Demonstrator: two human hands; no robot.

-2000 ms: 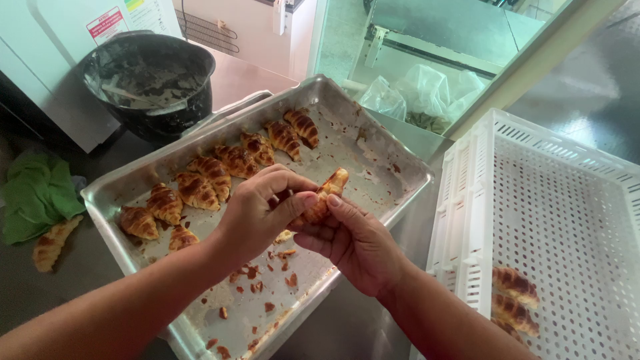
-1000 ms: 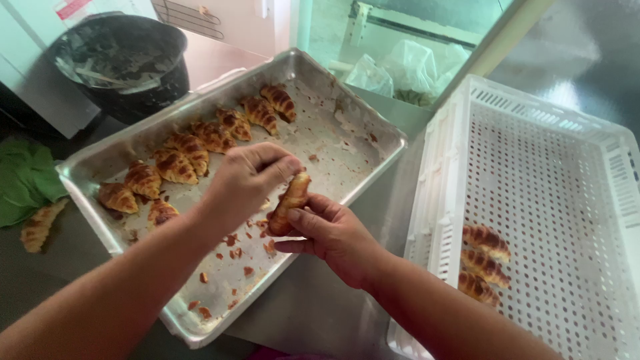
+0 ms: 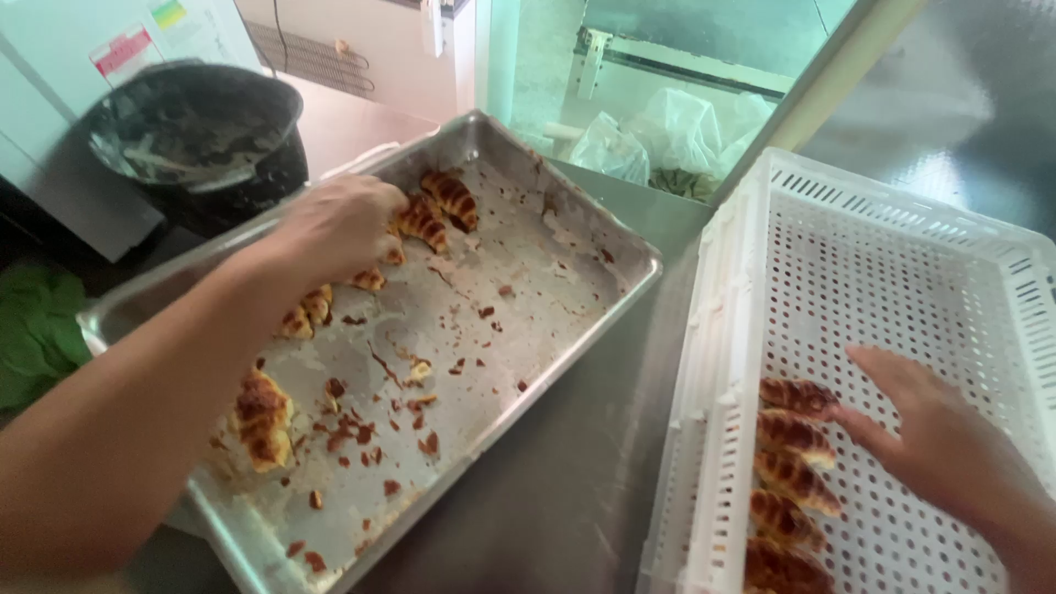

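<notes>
My left hand (image 3: 342, 227) reaches over the row of baked croissants at the far side of the metal baking tray (image 3: 569, 351); its fingertips are hidden, so its hold cannot be told. Just right of it lie two croissants (image 3: 450, 198) on the tray, and others show partly beneath the hand. Nearer, a single croissant (image 3: 264, 421) lies apart from the row, among brown flakes. On the right, my right hand (image 3: 916, 412) is spread, holding nothing, over the white perforated plastic crate (image 3: 841, 297). Its thumb is by the top one of several croissants (image 3: 796, 474) lined along the crate's left side.
A black bucket (image 3: 198, 140) with pale residue inside stands behind the tray's left part. A green cloth (image 3: 37, 330) lies at the far left. Clear plastic bags (image 3: 652, 140) are beyond the tray's back corner. The metal table (image 3: 536, 478) shows between tray and crate.
My hands, earlier together on one croissant over the tray, are now apart. The left has moved to the croissant row, the right over the crate, where a croissant now lies at the head of the line.
</notes>
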